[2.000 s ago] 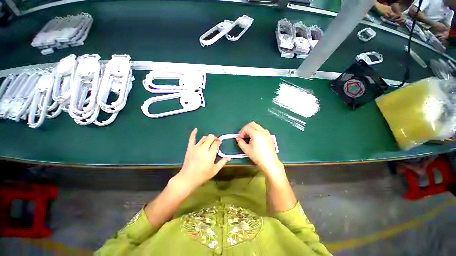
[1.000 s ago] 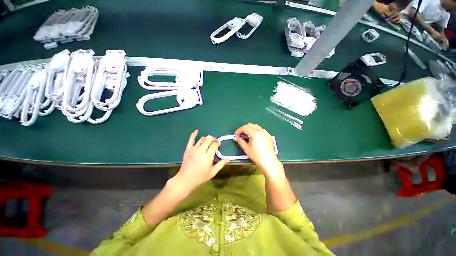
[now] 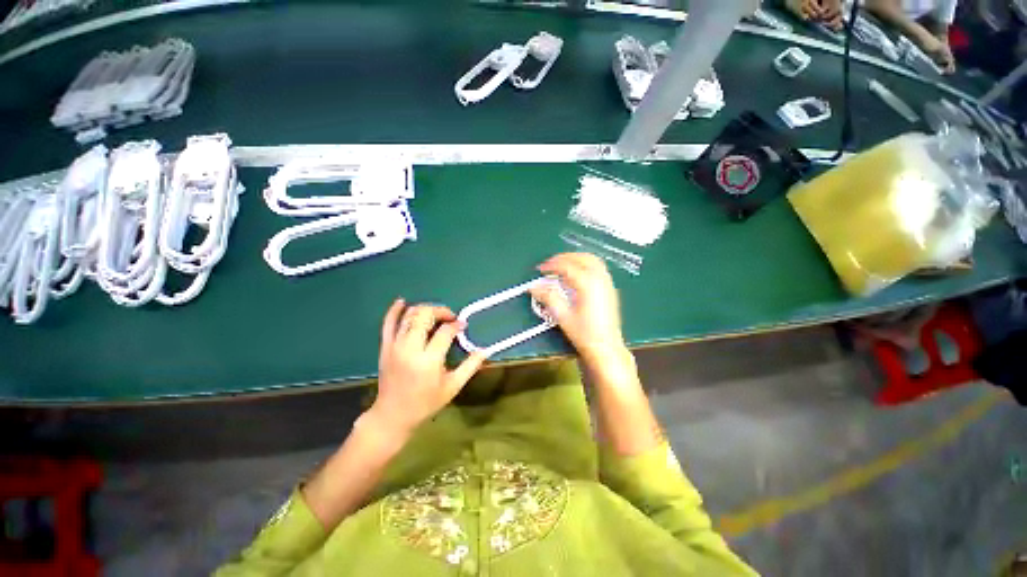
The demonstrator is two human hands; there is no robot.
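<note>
A white looped plastic frame (image 3: 505, 342) lies tilted at the near edge of the green bench, its right end higher than its left. My left hand (image 3: 414, 358) holds the rounded left end between thumb and fingers. My right hand (image 3: 580, 302) grips the right end and covers most of it. Whether a thin strip is in my right fingers cannot be seen. A pile of white thin strips (image 3: 618, 211) lies beyond my right hand, with a few loose strips (image 3: 605, 253) beside it. Two similar frames (image 3: 339, 240) lie beyond my left hand.
Stacked frames (image 3: 132, 223) fill the left bench. A metal rail (image 3: 451, 153) crosses behind, with more frames (image 3: 133, 85) beyond it. A grey post (image 3: 682, 81), black fan (image 3: 739, 172) and yellow-filled clear bag (image 3: 875, 214) stand right. Another person's hands show top right. Red stools are below the bench.
The held frame has turned, its right end swinging away from me. My right hand has moved from the upper side to the frame's right end. The view has shifted, moving bench items left.
</note>
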